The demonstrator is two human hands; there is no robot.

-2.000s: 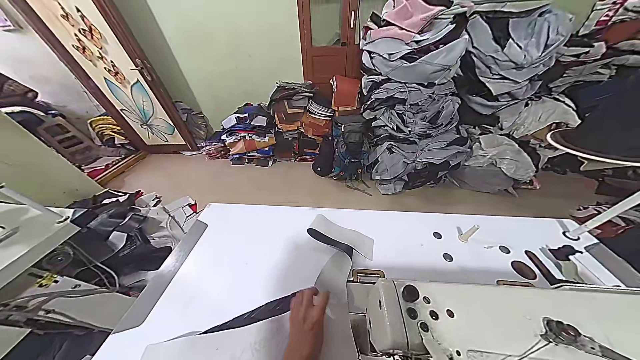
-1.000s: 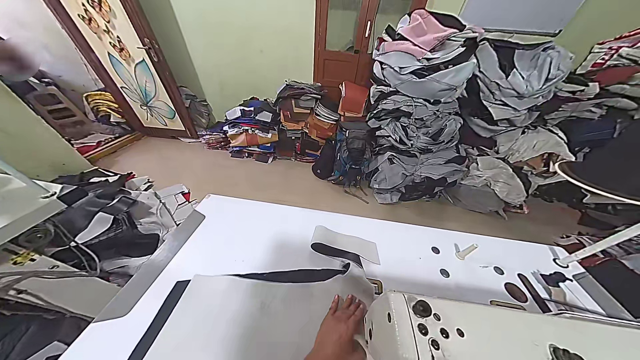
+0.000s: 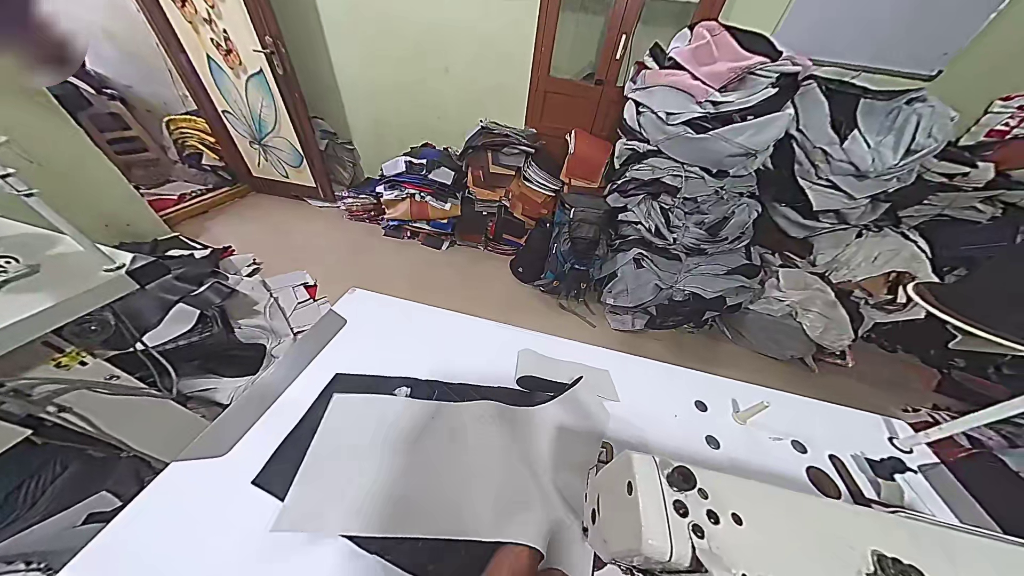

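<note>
A light grey sheet of fabric or leather-like material (image 3: 448,464) lies on the white sewing table, over black material (image 3: 300,448) that shows along its left and upper edges. More black material shows below the sheet. At the bottom edge, part of one hand, seemingly my right hand (image 3: 516,560), touches the sheet's lower edge; whether it grips is hidden. A curled strip, black on one face and grey on the other (image 3: 564,372), sits at the sheet's upper right. The cream sewing machine head (image 3: 640,512) stands directly right of the sheet. My left hand is out of view.
A white spool pin (image 3: 750,412) stands among dark holes in the tabletop. Cut scraps (image 3: 192,320) heap up left of the table. Beyond it are stacks of material pieces (image 3: 420,192), a backpack (image 3: 580,240) and tall grey fabric bundles (image 3: 688,200). Another machine stands at far left.
The grey sheet has shifted and spread over the table, with black material now showing at its left and below. The hand has moved down toward the bottom edge of the view.
</note>
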